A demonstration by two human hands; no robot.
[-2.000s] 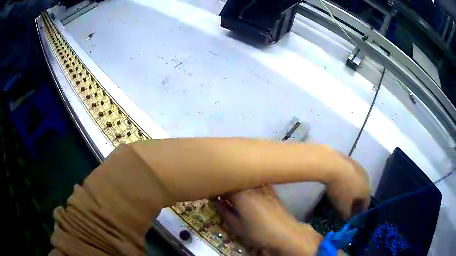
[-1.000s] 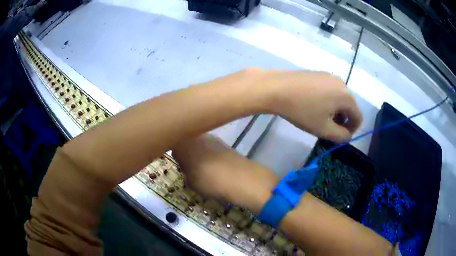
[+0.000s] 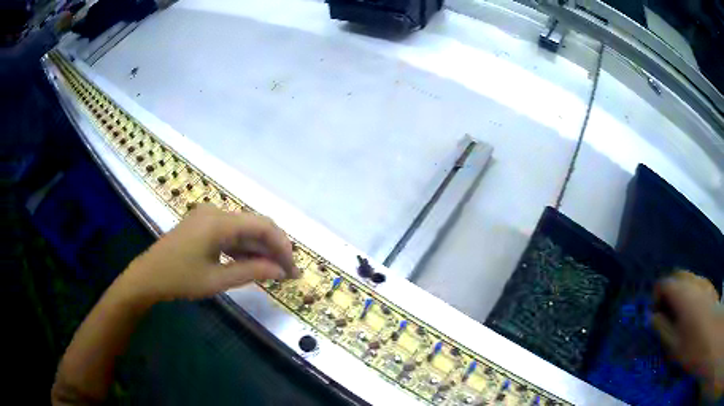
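Note:
The tan-yellow circuit board panel lies in the rail along the near edge, dotted with dark parts. A row of blue components stands on its right part. My left hand is over the panel, left of the blue row, with fingers curled down and fingertips close to the board. Whether it holds a small part cannot be seen. My right hand is blurred at the right edge, over the blue components in the large black tray; its fingertips are unclear. Green components fill the small black bin.
A slotted metal bar lies on the white worktop. Small dark parts sit on the far rail. A black bin stands at the far side. Dark sleeves of another person show at the top left.
My arms have uncrossed. My left hand has moved from over the green bin to the panel. My right hand has moved from the panel to the large tray. The row of blue components is now uncovered.

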